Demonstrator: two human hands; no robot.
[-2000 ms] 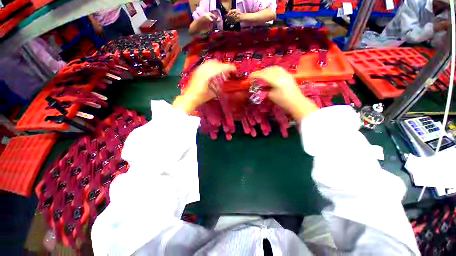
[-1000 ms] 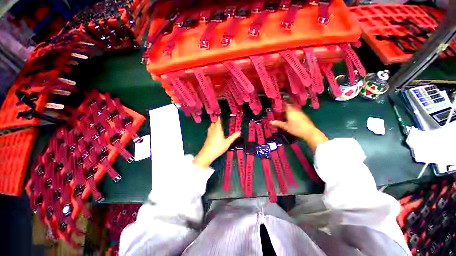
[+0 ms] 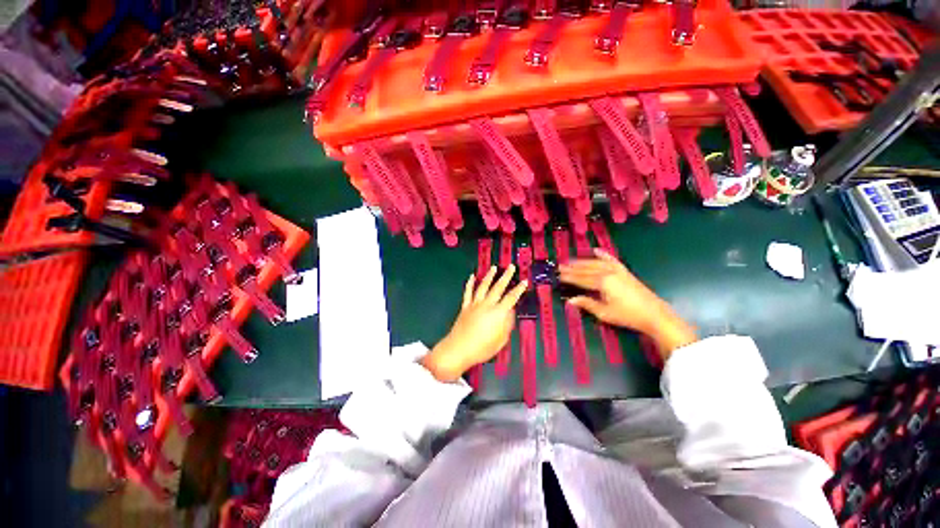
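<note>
Several red watches [image 3: 545, 309] lie side by side on the green bench, straps pointing towards me, with dark square cases near the middle. My left hand [image 3: 484, 322] lies palm down over the watches at the left of the row, fingers apart. My right hand [image 3: 615, 296] lies palm down over those at the right, its fingertips near a dark case. The fingers hide some cases; neither hand visibly grips a watch. Behind them stand stacked orange-red trays [image 3: 536, 74] with watches on top and crimson straps hanging over the front edge.
At left are a watch-filled tray [image 3: 175, 309], a white sheet [image 3: 351, 299], a small white label [image 3: 301, 296] and an orange tray [image 3: 36, 309]. At right are small clear containers [image 3: 783, 177], a calculator [image 3: 895, 219], loose papers [image 3: 897, 304] and a metal post [image 3: 876, 129].
Since one second ago, both hands have moved inward over the row, and the watches lie more evenly side by side. Two seconds ago, the hands were at the tray stack.
</note>
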